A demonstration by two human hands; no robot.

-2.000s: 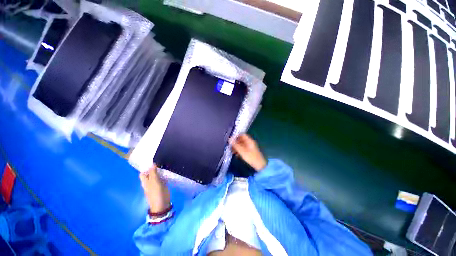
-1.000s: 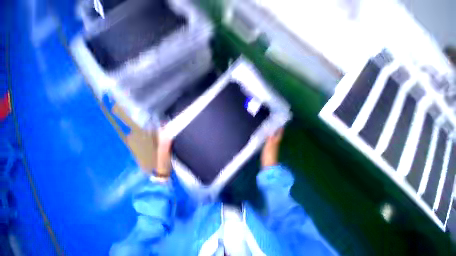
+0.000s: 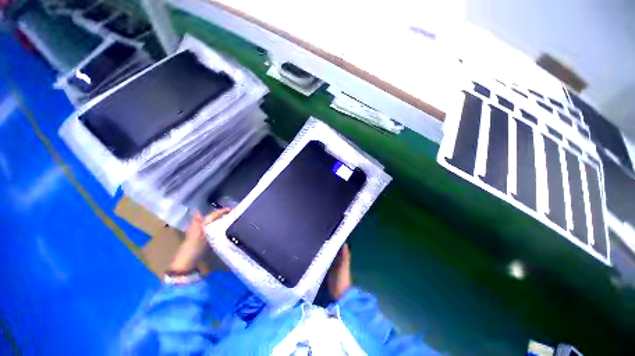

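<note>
A flat black panel [image 3: 296, 215] with a small white-blue label [image 3: 344, 170] lies tilted on bubble wrap [image 3: 245, 268] in front of me. My left hand [image 3: 188, 248] is at the wrap's left corner, its fingers on the edge beside a neighbouring dark panel [image 3: 251, 174]. My right hand [image 3: 340, 272] is at the wrap's lower right edge, its fingers partly hidden by it. A stack of wrapped panels [image 3: 157, 104] stands to the left.
Die-cut sheets with black strips [image 3: 526, 163] lie at the right on the green bench [image 3: 432, 257]. A white shelf [image 3: 390, 97] runs behind. Brown cardboard [image 3: 157, 236] is below the stack. A smaller panel stack [image 3: 104, 66] is farther left. The blue floor [image 3: 49, 243] is at left.
The view has swung and sharpened. Against the bench, any shift of the panel is unclear. My left hand now reaches in from the side at the left corner; my right hand is lower along the right edge.
</note>
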